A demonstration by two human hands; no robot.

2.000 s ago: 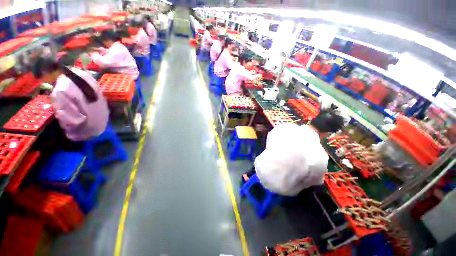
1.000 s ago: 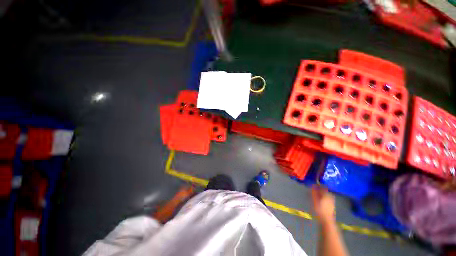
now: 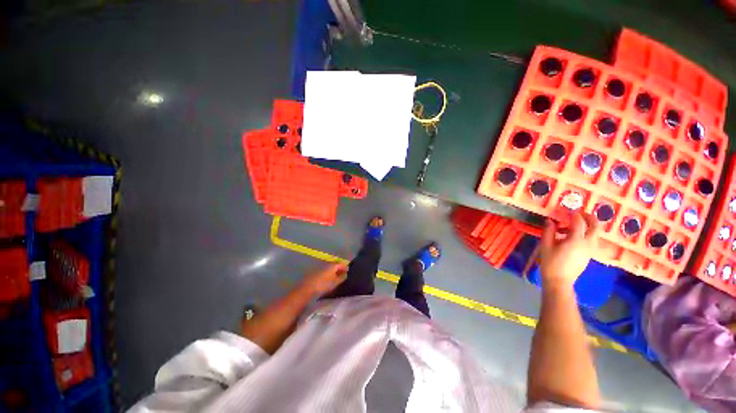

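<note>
An orange-red compartment tray [image 3: 593, 145] lies tilted on the dark-green bench at the right, with small round dark or shiny discs in its pockets. It rests over another orange-red tray [image 3: 674, 68] that shows behind it. My right hand [image 3: 567, 250] is at the tray's near edge, fingers bent at a pocket with a shiny disc; whether the fingers grip anything cannot be told. My left hand [image 3: 327, 278] hangs low near my leg, away from the trays, small and blurred; its fingers cannot be made out.
White paper sheets [image 3: 355, 117] lie at the bench edge beside a yellow ring [image 3: 430, 102]. Orange-red trays [image 3: 299, 189] sit below them. More trays [image 3: 492, 235] lean under the bench near a blue stool [image 3: 595, 284]. A person's pink sleeve [image 3: 690, 331] is at right. A blue rack [image 3: 73, 165] stands left.
My right hand has moved up from below the bench to the tray's near edge. My left hand has shifted slightly up and right. The view has moved closer to the tray.
</note>
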